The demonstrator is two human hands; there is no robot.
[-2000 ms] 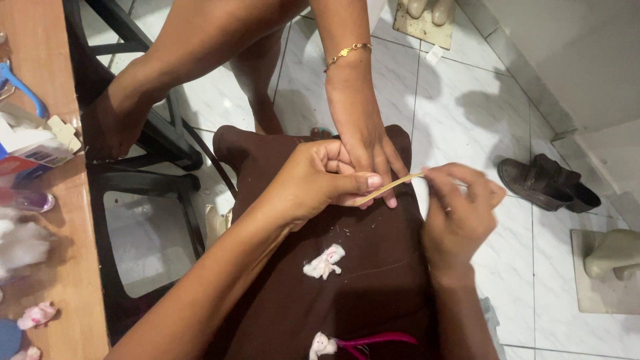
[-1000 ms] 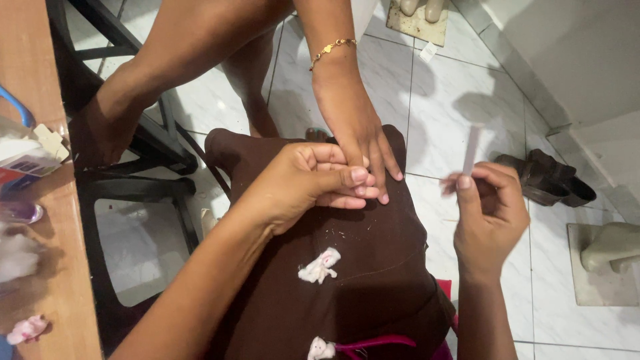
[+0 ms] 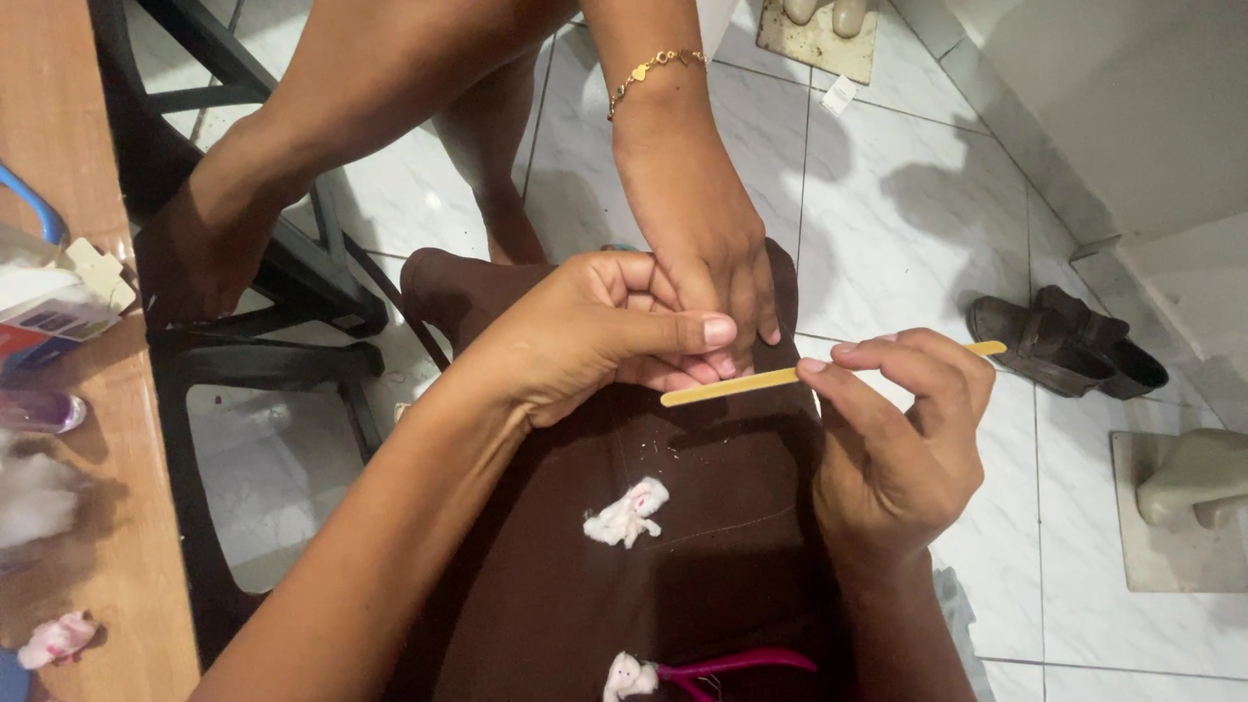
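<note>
My left hand [image 3: 624,331] grips a fingertip of another person's hand [image 3: 692,214], which wears a gold bracelet [image 3: 651,70]. Between the thumb and fingers of my right hand [image 3: 902,429] is a yellow nail file [image 3: 731,387], its flat end close to the held fingertips; whether it touches a nail cannot be told. Both hands are above a brown cloth [image 3: 546,546] over my lap. On that cloth lie a used cotton piece [image 3: 626,512] and, lower down, another cotton piece [image 3: 629,677] beside pink-handled nippers [image 3: 741,665]. Pale specks dot the cloth.
A wooden table [image 3: 127,468] at left bears cotton wool [image 3: 34,497], a purple bottle [image 3: 41,411], a small box [image 3: 58,317] and a stained cotton piece [image 3: 58,640]. Black stools [image 3: 268,341] stand by the other person's leg. Dark shoes [image 3: 1058,341] and mannequin feet [image 3: 1189,483] are on the tiled floor.
Two seconds ago the file was at the fingers; one second ago my right hand held it upright, away to the right. Now it lies nearly level, close to the fingertips again. My left hand keeps its hold.
</note>
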